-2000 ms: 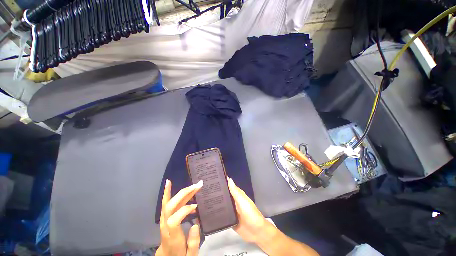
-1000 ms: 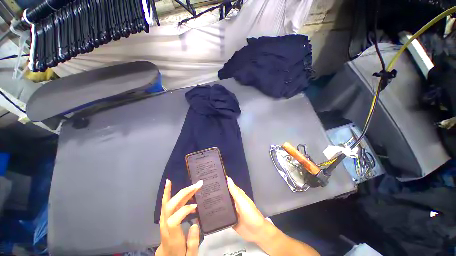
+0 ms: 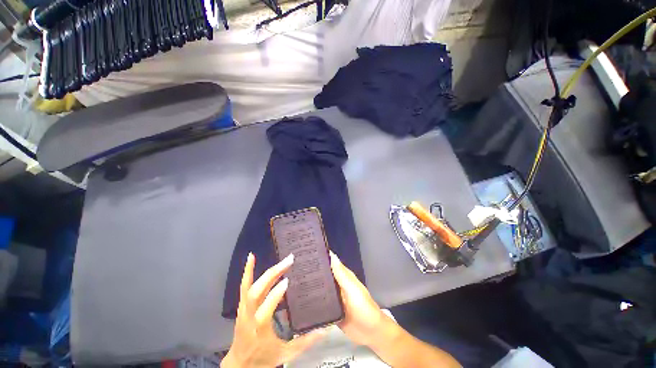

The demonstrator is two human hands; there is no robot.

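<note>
A smartphone (image 3: 308, 277) with a lit text screen is upright in front of me, above a navy garment (image 3: 298, 188). My right hand (image 3: 363, 309) grips its right and lower side. My left hand (image 3: 262, 316) is at its left side with fingers apart; a fingertip is at the screen's left part and the thumb is near the lower edge. The garment lies on the grey pressing table (image 3: 151, 251), bunched at its far end; the phone and hands hide part of its near end. A steam iron (image 3: 426, 237) with an orange-brown handle rests on the table to the right.
A crumpled navy heap (image 3: 392, 86) lies at the far right table edge. A padded sleeve board (image 3: 137, 122) is at far left, below black hangers (image 3: 129, 43). A yellow and black hose (image 3: 536, 162) rises from the iron, past a pale blue tray (image 3: 529, 233) holding wires.
My left hand has moved slightly right and its thumb has shifted from beside the phone's lower left to its lower edge. The phone has shifted slightly right. The garment and iron stay put.
</note>
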